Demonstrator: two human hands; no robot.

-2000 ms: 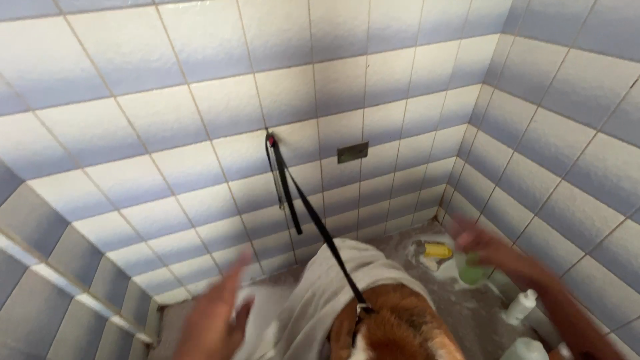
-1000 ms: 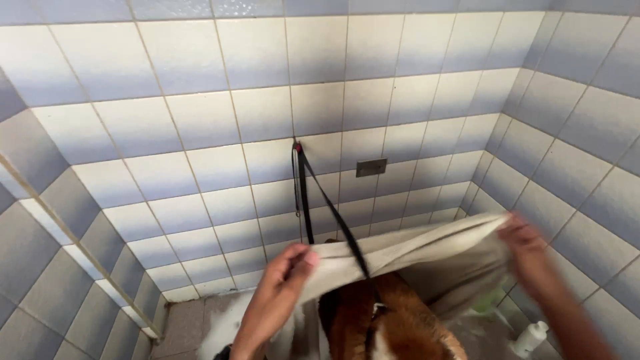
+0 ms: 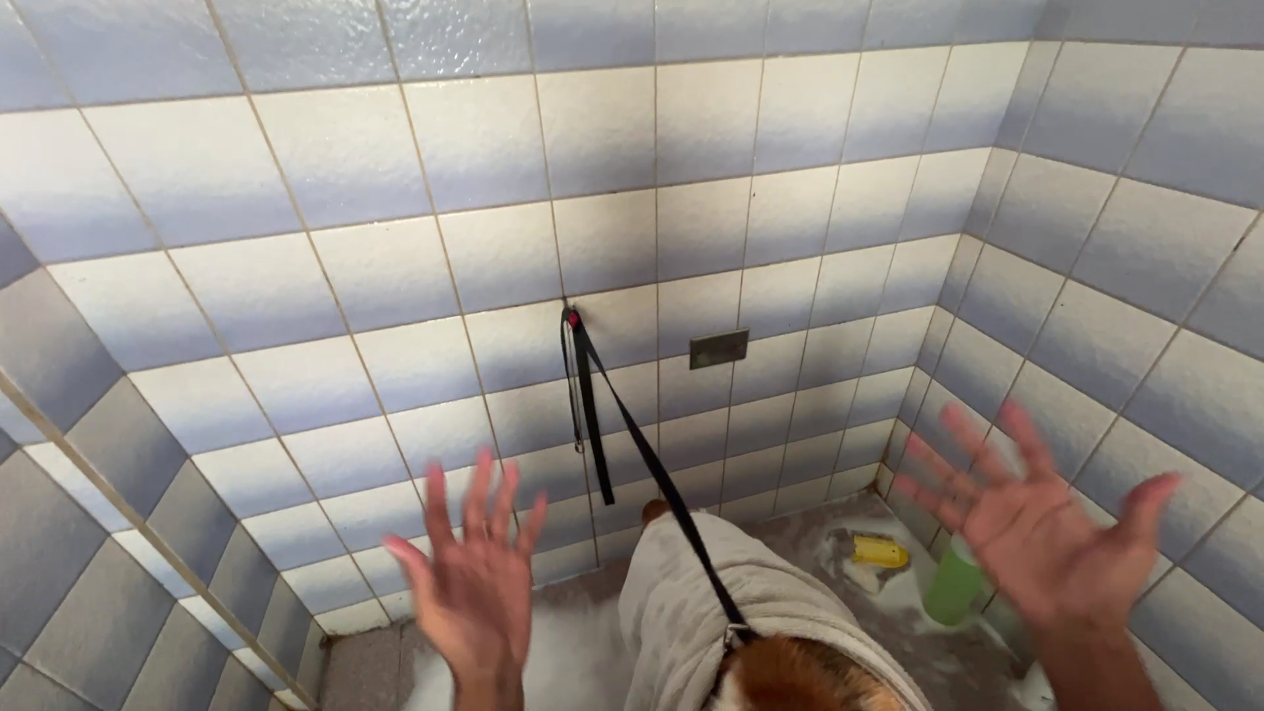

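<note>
A brown dog (image 3: pixel 790 676) stands at the bottom centre with a light grey towel (image 3: pixel 681 592) draped over its back. From its neck a black leash (image 3: pixel 647 454) runs up to a fixing on the tiled wall, where a loose end hangs down. To the left of the dog, my left hand (image 3: pixel 479 573) is raised with its fingers spread and holds nothing. My right hand (image 3: pixel 1047 523) is likewise raised and empty, palm showing, to the right of the towel. Neither hand touches the dog or the towel.
Blue and white tiled walls close in on the back, left and right. A metal plate (image 3: pixel 719 349) is set in the back wall. On the wet, foamy floor at the right are a yellow object (image 3: pixel 880 552) and a green bottle (image 3: pixel 953 585). White foam (image 3: pixel 563 652) lies left of the dog.
One second ago both my hands held the towel stretched above the dog. Now the towel lies over its back, and both hands have let go and are apart from it.
</note>
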